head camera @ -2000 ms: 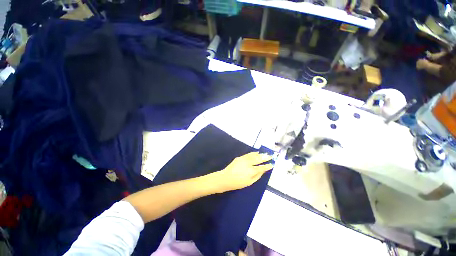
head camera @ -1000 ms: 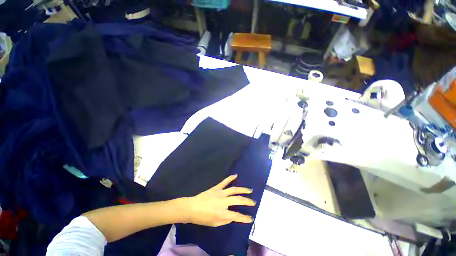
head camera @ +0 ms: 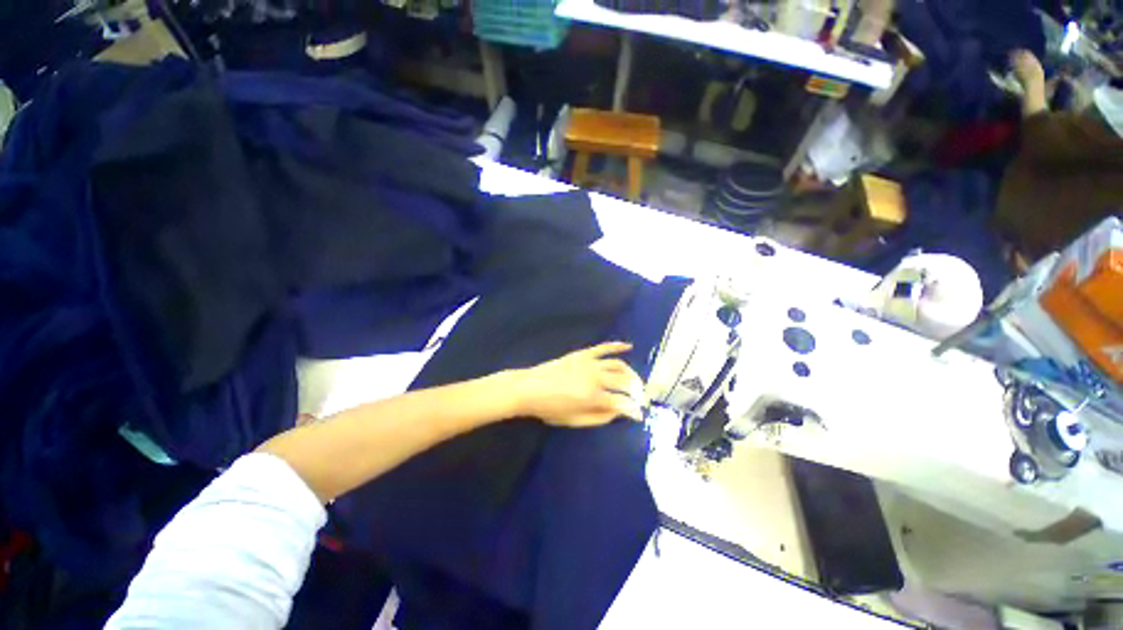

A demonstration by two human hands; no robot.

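Note:
The navy garment piece with a black panel point(head camera: 530, 474) lies on the white machine table, its right edge at the presser foot and needle area point(head camera: 659, 425). The white sewing machine point(head camera: 850, 351) reaches in from the right. My left hand point(head camera: 589, 386) lies on the cloth just left of the presser foot, fingers bent and fingertips close together near the needle. Whether the fingers pinch the cloth is not clear. My right hand is not in view.
A large navy and black garment pile point(head camera: 185, 246) covers the left side. A black flat pad point(head camera: 845, 527) lies below the machine arm. A white spool point(head camera: 942, 295) and an orange and white box point(head camera: 1090, 295) are at right. A wooden stool point(head camera: 612, 133) and another person's hand point(head camera: 1030, 76) are behind.
My left hand has moved up from the lower cloth to beside the presser foot. The garment piece has shifted up and away along the needle, now meeting the pile's cloth.

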